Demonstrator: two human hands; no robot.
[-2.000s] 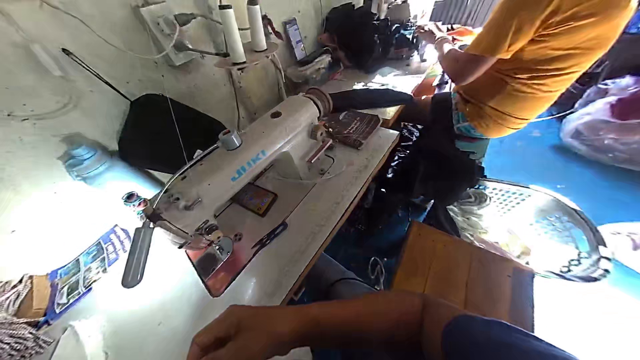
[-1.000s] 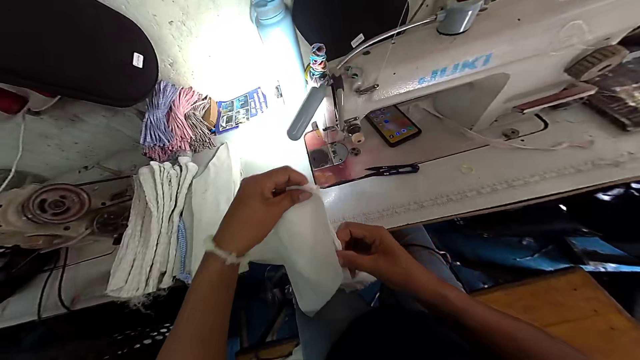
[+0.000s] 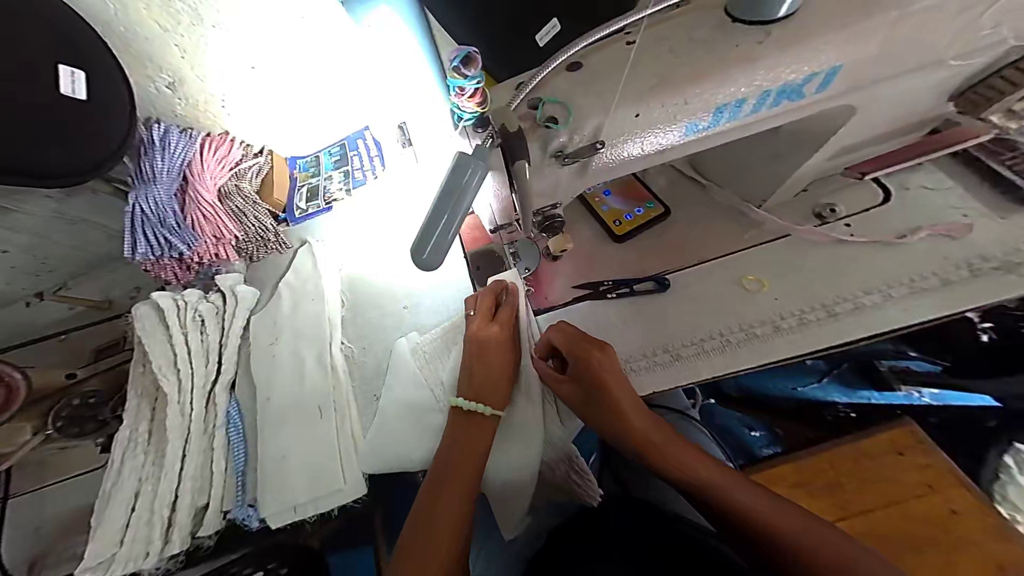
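Observation:
A white cloth (image 3: 516,448) lies over the table's front edge, its top corner close to the needle area of a Juki sewing machine (image 3: 720,96). My left hand (image 3: 490,336), wearing a beaded bracelet and a ring, grips the cloth just below the presser foot. To its right my right hand (image 3: 572,360) pinches the cloth's folded edge. Thread snips (image 3: 624,286) rest just beyond the right hand. A phone (image 3: 624,206) with its screen lit lies under the machine arm. The needle tip itself cannot be made out.
Stacked white cloth strips (image 3: 172,408) and flat white pieces (image 3: 300,408) lie at left. Behind them are bundles of checked cord (image 3: 160,192) and a printed card (image 3: 332,176). A grey lamp head (image 3: 450,212) hangs over the table. A wooden surface (image 3: 888,496) is at lower right.
Both hands have brought the white cloth up to the needle area. The right hand has moved up beside the left. The view swung left from the room to the table earlier.

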